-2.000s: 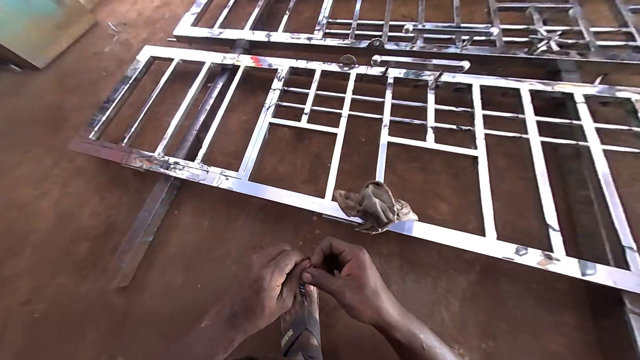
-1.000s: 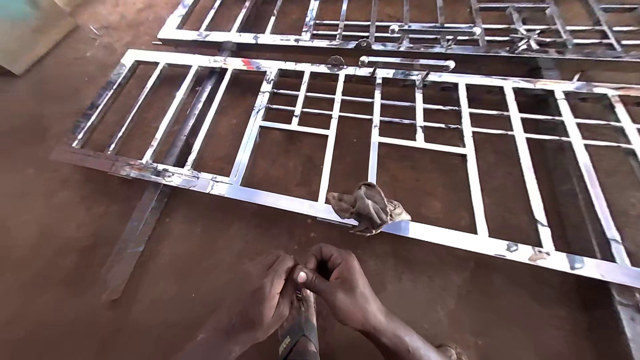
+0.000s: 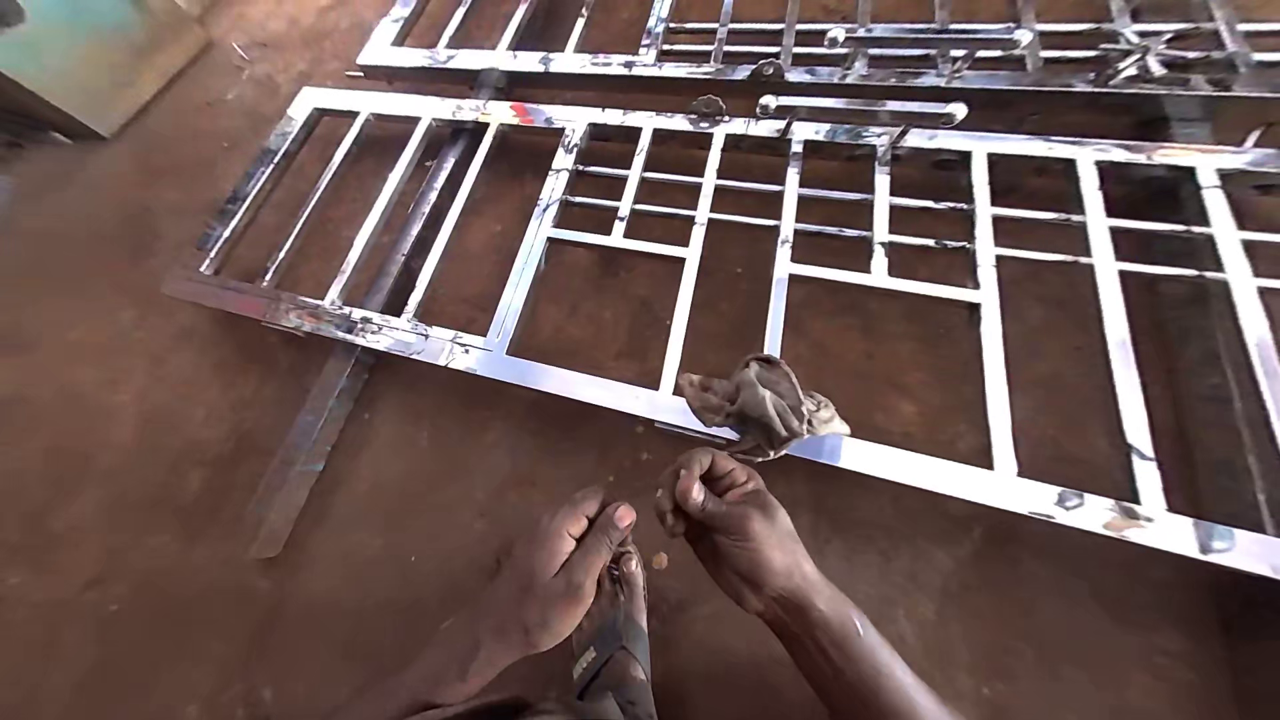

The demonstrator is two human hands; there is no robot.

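Note:
My left hand is at the lower middle, above my sandalled foot, its fingers curled and thumb on top; whether something small is in it cannot be told. To its right, my right hand has thumb and fingertips pinched together, and anything between them is hidden. The two hands are apart. Just beyond my right hand a crumpled dirty cloth lies over the near rail of a shiny metal gate frame. This frame has crossbars, thin double rods and a bar handle on its far rail.
Behind lies a second metal gate frame, with its own handle and a star-shaped ornament. A flat metal bar runs under the frames and sticks out at the near left. A painted panel stands at the upper left on brown ground.
My hands were together, fingertips touching, in both earlier frames; now they are apart, the right one farther forward near the cloth. The cloth lies on the same rail.

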